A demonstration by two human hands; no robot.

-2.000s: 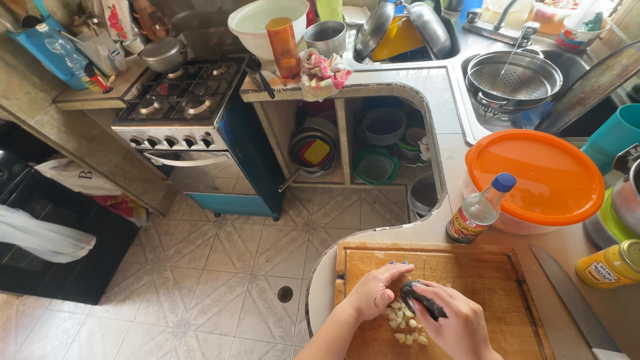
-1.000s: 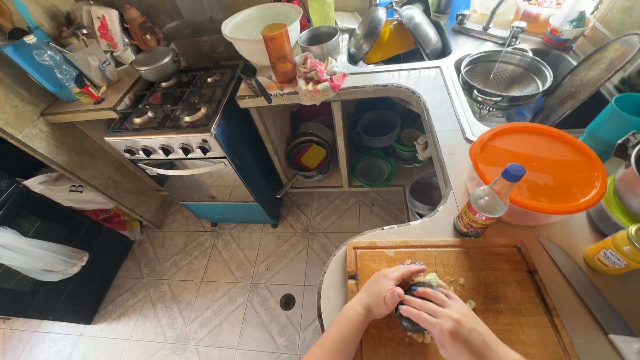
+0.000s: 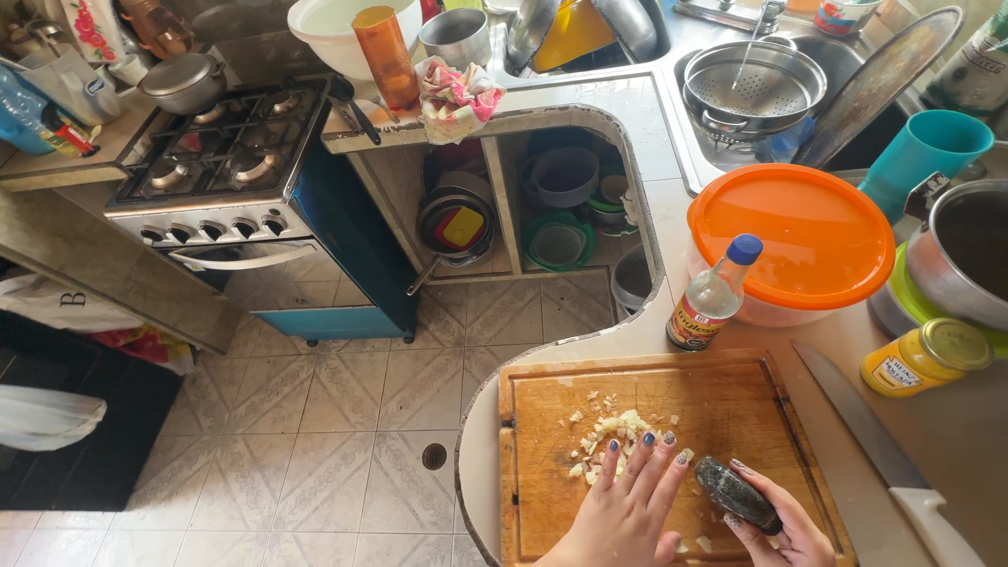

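A dark, smooth stone (image 3: 738,494) is held in my right hand (image 3: 780,520), just above the right part of a wooden cutting board (image 3: 543,394). My left hand (image 3: 630,504) lies palm down with its fingers spread, the fingertips at the lower edge of a heap of crushed pale garlic pieces (image 3: 622,425). It grips nothing. Small bits lie scattered around the heap and below the stone. Part of the board's lower area is hidden by both hands.
Right of the board lie a large white-handled knife (image 3: 866,425) and a mustard jar (image 3: 921,358). Behind it stand a sauce bottle (image 3: 709,299) and an orange-lidded bowl (image 3: 795,236). Water runs into a metal colander (image 3: 752,87) in the sink. The counter edge (image 3: 465,465) curves along the left.
My hands were together around the stone over the garlic; now they are apart. The stone has moved right in my right hand, and my left hand has spread its fingers by the uncovered garlic.
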